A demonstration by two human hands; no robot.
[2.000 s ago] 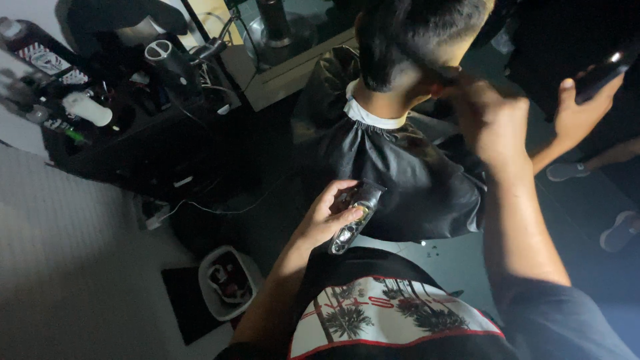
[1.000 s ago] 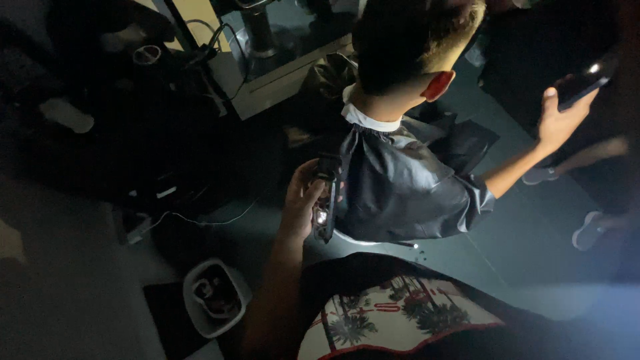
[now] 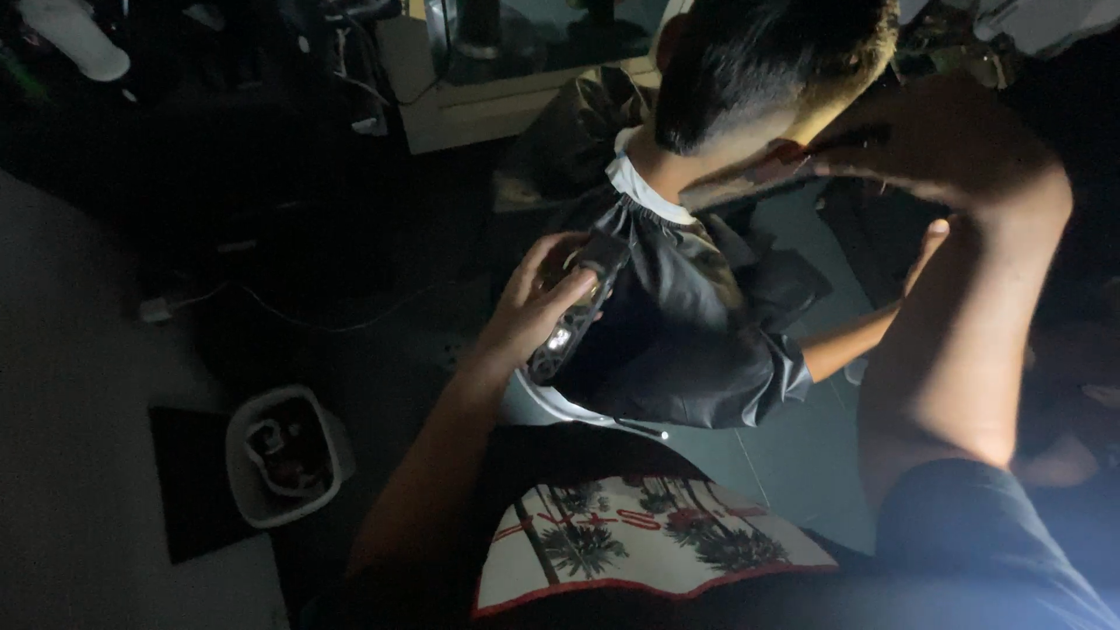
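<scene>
My left hand [image 3: 556,293] grips a hair clipper [image 3: 573,319], held low behind the back of a seated person. That person wears a black barber cape [image 3: 674,324] with a white neck strip [image 3: 646,188] round the neck. My right hand [image 3: 910,149] is raised at the right side of the person's head [image 3: 779,79], by the ear, with a thin dark item near the fingertips; it is too dim to tell what it is or how the fingers close. The seated person's forearm [image 3: 853,341] comes out of the cape and passes behind my right forearm.
A white bin [image 3: 339,472] with waste inside stands on the floor at the lower left. A pale cable [image 3: 324,328] runs across the dark area to a plug. A dark counter with bottles is at the upper left, beside a framed mirror [image 3: 490,114]. Someone's leg shows dimly at the far right.
My right hand, out of view one second ago, is back beside the person's ear, where it also was two seconds ago. The clipper stays in my left hand. The view has moved closer.
</scene>
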